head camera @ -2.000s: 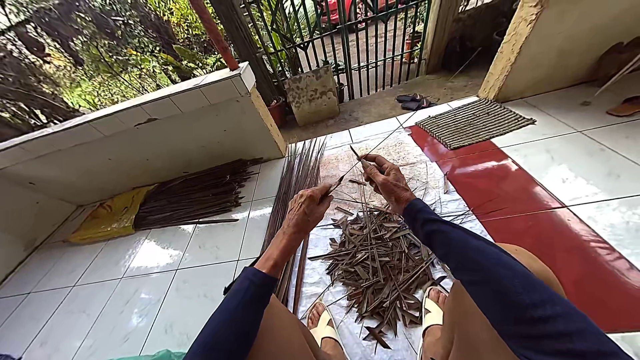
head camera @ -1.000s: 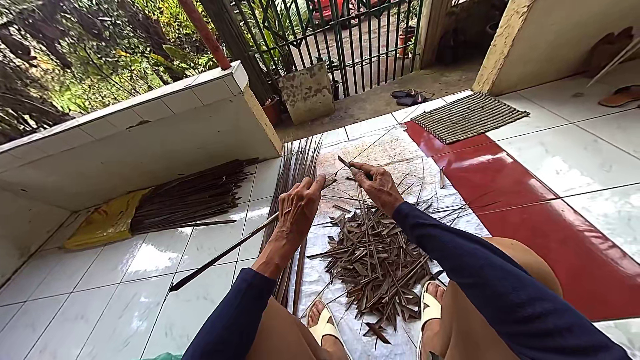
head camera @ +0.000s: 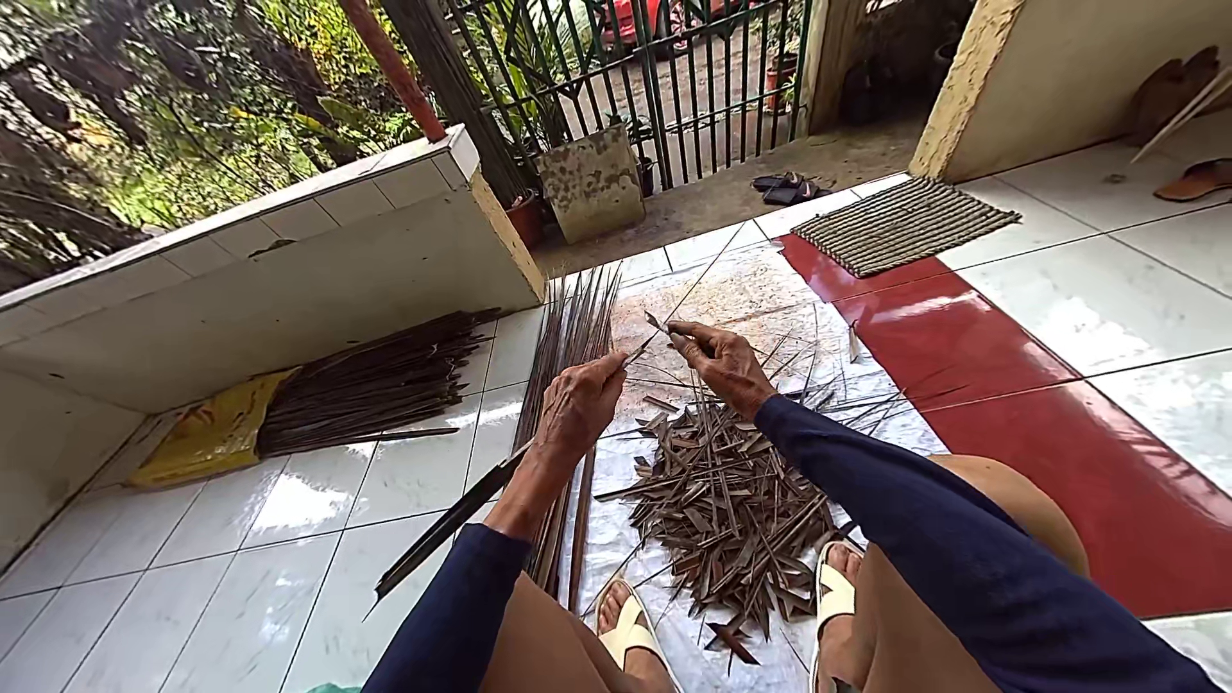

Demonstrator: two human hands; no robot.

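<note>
My left hand (head camera: 581, 399) is closed around a long dried palm leaflet (head camera: 448, 525), whose wide end reaches down past my left forearm. My right hand (head camera: 720, 361), to the right of it, pinches a small dark piece or tip near the leaflet's thin end; whether this is a blade or leaf cannot be told. A thin rib rises from between the hands. Below them lies a pile of short brown leaf scraps (head camera: 736, 500) on a white sheet (head camera: 703, 279). Long dried leaflets (head camera: 568, 337) lie along the sheet's left side.
Another bundle of dark leaflets (head camera: 375, 385) lies on a yellow sack (head camera: 207, 433) by the low wall (head camera: 289, 260). A woven mat (head camera: 905, 226), dark sandals (head camera: 789, 188) and a metal gate (head camera: 693, 106) are ahead. My sandalled feet flank the scrap pile on the tiled floor.
A long leaflet now trails down and left from my left hand; two seconds ago it did not show there. Both hands stay close together above the pile.
</note>
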